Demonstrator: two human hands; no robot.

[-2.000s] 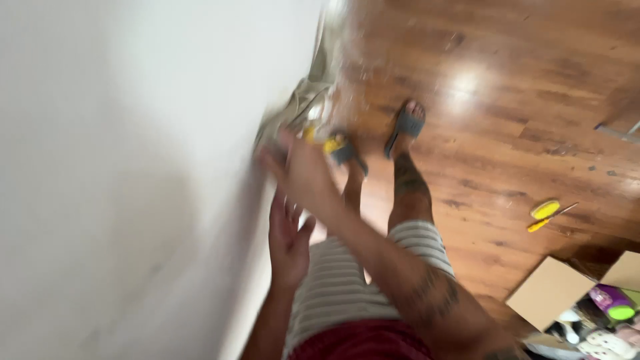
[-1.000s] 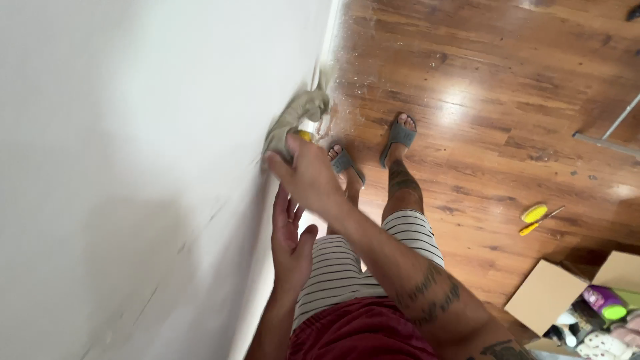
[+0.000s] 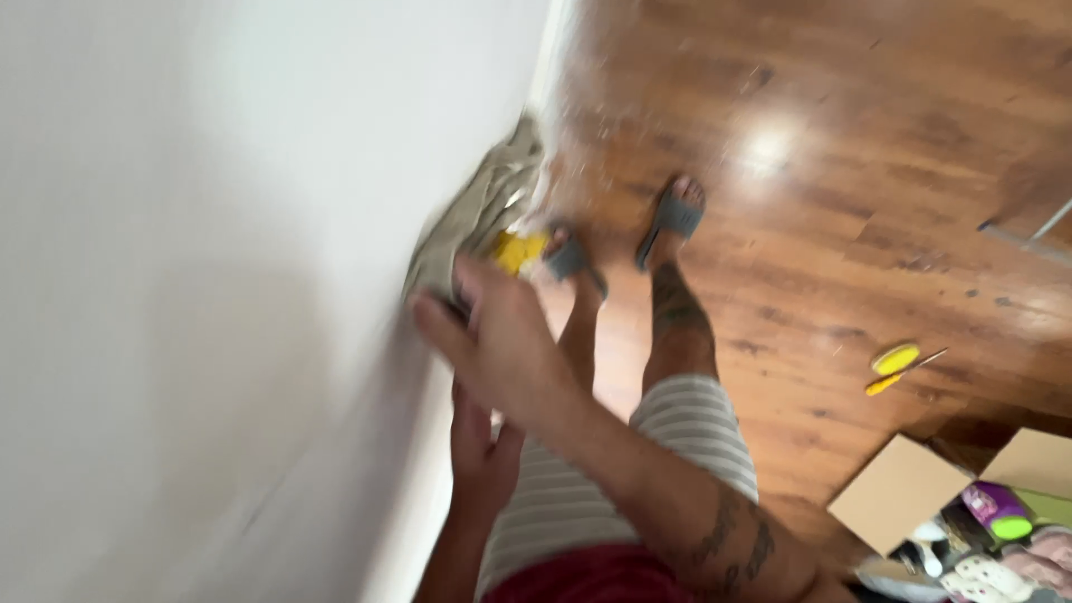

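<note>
My right hand [image 3: 502, 343] grips a crumpled grey-beige cloth [image 3: 473, 213], which lies along the white wall [image 3: 251, 218]. Both hand and cloth are blurred. My left hand [image 3: 481, 452] is below the right one, close to the wall, its fingers partly hidden behind the right hand; nothing is visible in it. Past the cloth, near my left foot, a yellow thing [image 3: 521, 251] shows, too blurred to name. Faint dark marks run along the lower wall.
White debris [image 3: 586, 126] is scattered on the wood floor beside the wall. To the right lie a round yellow object [image 3: 896, 358] and a yellow-handled tool [image 3: 883, 383]. An open cardboard box [image 3: 900, 494] holds mixed items. A metal frame [image 3: 1047, 226] is at the right edge.
The cloth has spread out from a more bunched shape one second ago, and more of the yellow thing shows beside it. Both hands remain near the wall.
</note>
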